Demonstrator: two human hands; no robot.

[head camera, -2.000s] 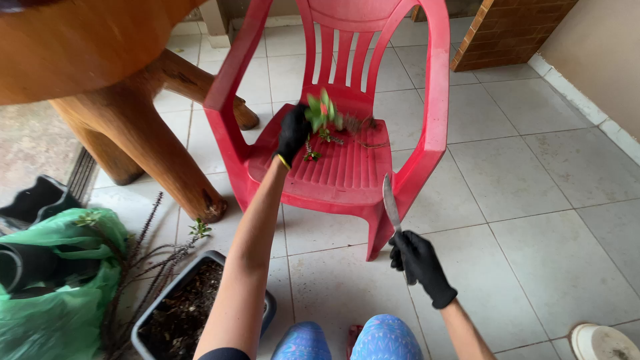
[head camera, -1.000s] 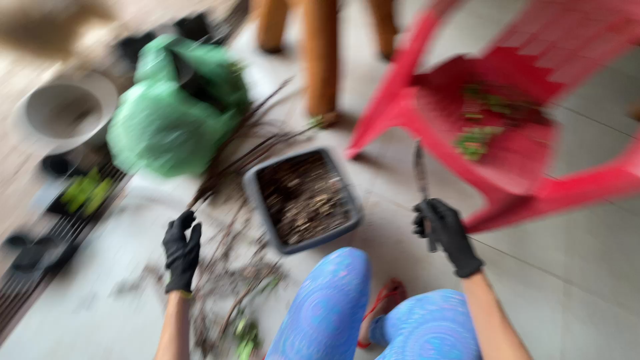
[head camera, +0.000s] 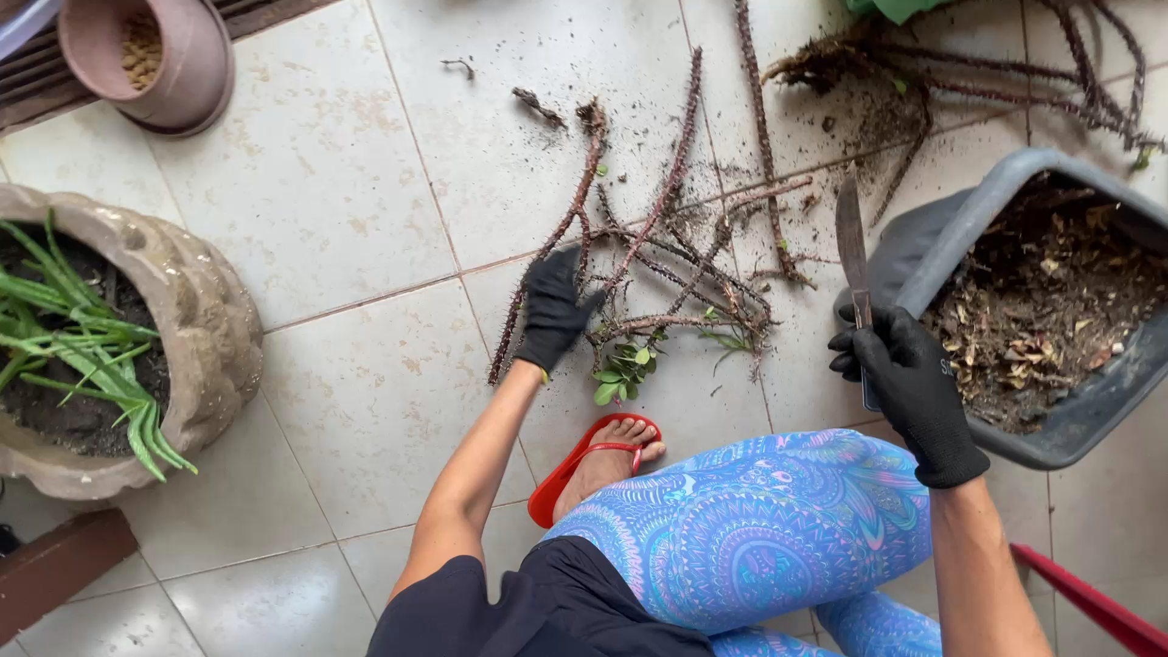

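My left hand (head camera: 557, 306), in a black glove, is over the left side of a pile of thorny cut stems (head camera: 652, 242) on the tiled floor; whether its fingers grip a stem cannot be told. A leafy green sprig (head camera: 627, 370) lies at the pile's lower edge. On the right, my gloved right hand (head camera: 899, 374) holds a knife (head camera: 852, 233) by its handle, blade pointing up and away from me. Beside that hand stands a grey plastic planter (head camera: 1077, 456) filled with soil and dry leaf bits.
A stone-like pot (head camera: 214, 338) with a spiky green plant stands at the left. A mauve pot (head camera: 196, 68) holding pellets is at the upper left. More thorny stems with a root clump (head camera: 817, 68) lie at the upper right, near green plastic (head camera: 899, 7). A red chair part (head camera: 1095, 602) shows at lower right.
My left hand has gone from the leafy cuttings on the red chair to the thorny stems on the floor. The knife has stayed in my right hand. The view has swung left and down.
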